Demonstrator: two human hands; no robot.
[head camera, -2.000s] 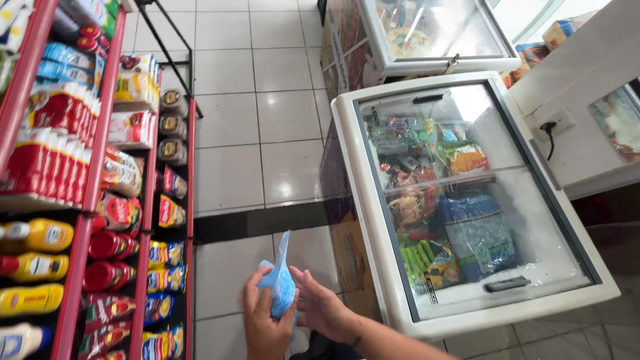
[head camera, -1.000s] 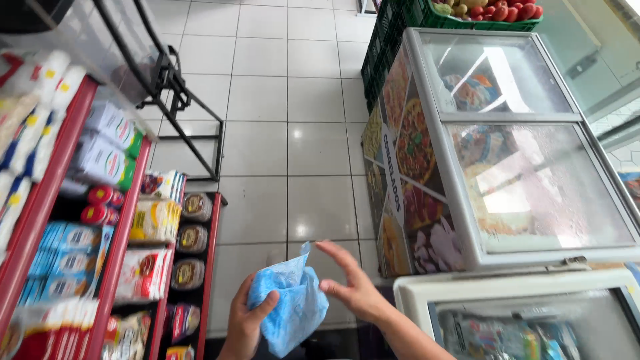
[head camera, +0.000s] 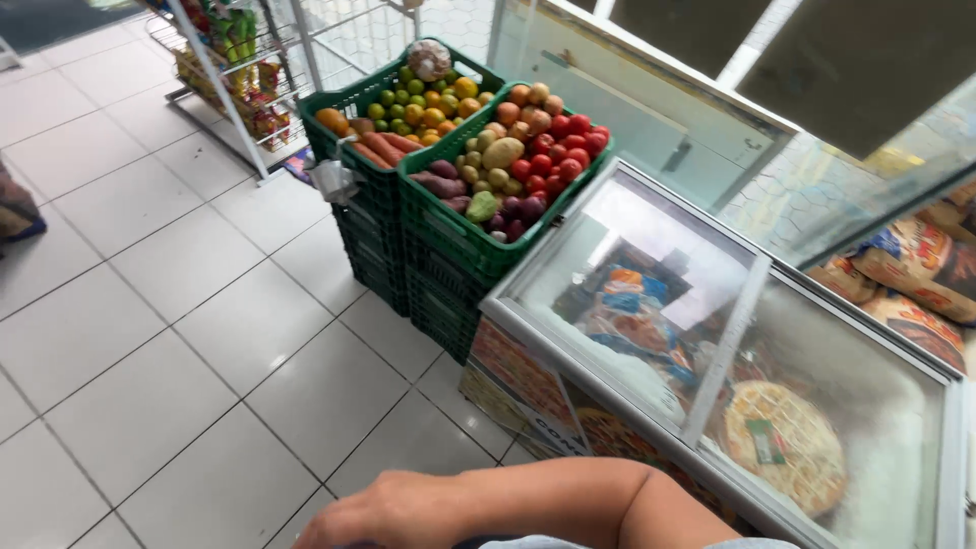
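My right forearm crosses the bottom of the head view, and my right hand (head camera: 366, 511) is at the lower edge, its fingers partly cut off by the frame. Whether it holds anything is hidden. My left hand is out of sight, and the light blue plastic bag is not visible. Beyond my arm stands a chest freezer (head camera: 579, 381) with sliding glass lids. Inside it lie a pizza (head camera: 785, 446) and bagged frozen food (head camera: 633, 316). Left of the freezer, green plastic crates (head camera: 450, 229) are stacked, topped with tomatoes (head camera: 560, 156), potatoes, onions, carrots (head camera: 381, 149), limes and oranges.
A wire rack (head camera: 267, 84) with snack packets stands beyond the crates. White floor tiles (head camera: 183, 305) spread to the left of the freezer. Large paper sacks (head camera: 907, 267) lie behind the freezer at the right. A glass panel (head camera: 610, 114) rises behind the crates.
The view has swung toward the produce crates. Both hands held the blue bag in front of me earlier; now only my right arm and part of that hand show, low in the frame.
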